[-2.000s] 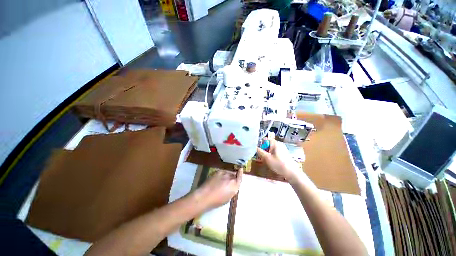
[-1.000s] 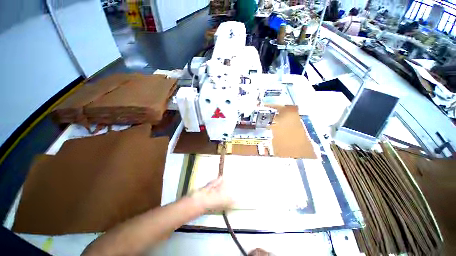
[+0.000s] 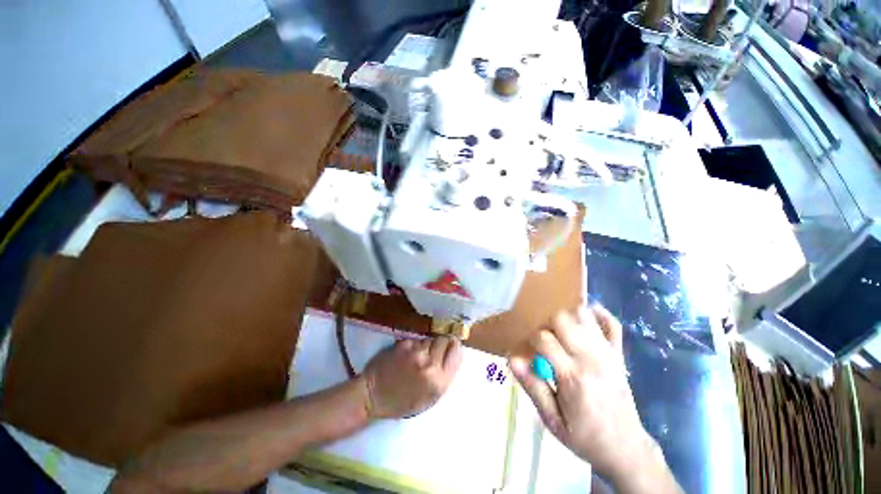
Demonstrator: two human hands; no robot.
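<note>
A brown bag panel (image 3: 546,304) lies under the white sewing machine head (image 3: 449,256). A narrow dark brown strap (image 3: 343,338) curves from the panel's left part down behind my left hand (image 3: 411,378). My left fingertips pinch at the strap just in front of the brass clamp (image 3: 450,329); the pinched end is mostly hidden. My right hand (image 3: 578,386) is right of the clamp, over the panel's front edge, holding a turquoise-handled tool (image 3: 543,369); its tip is hidden. The white template (image 3: 454,439) with yellow edges and a handwritten mark lies below my hands.
A large brown panel (image 3: 164,328) lies at left, with a folded panel stack (image 3: 232,135) behind it. A strip bundle (image 3: 797,425) and a dark control screen (image 3: 836,294) are at right. Thread cones (image 3: 713,21) stand behind the machine.
The strap now curves from the panel's left side instead of hanging straight forward. My left hand is back at the clamp. My right hand has come up from the bottom edge, and the template has shifted left.
</note>
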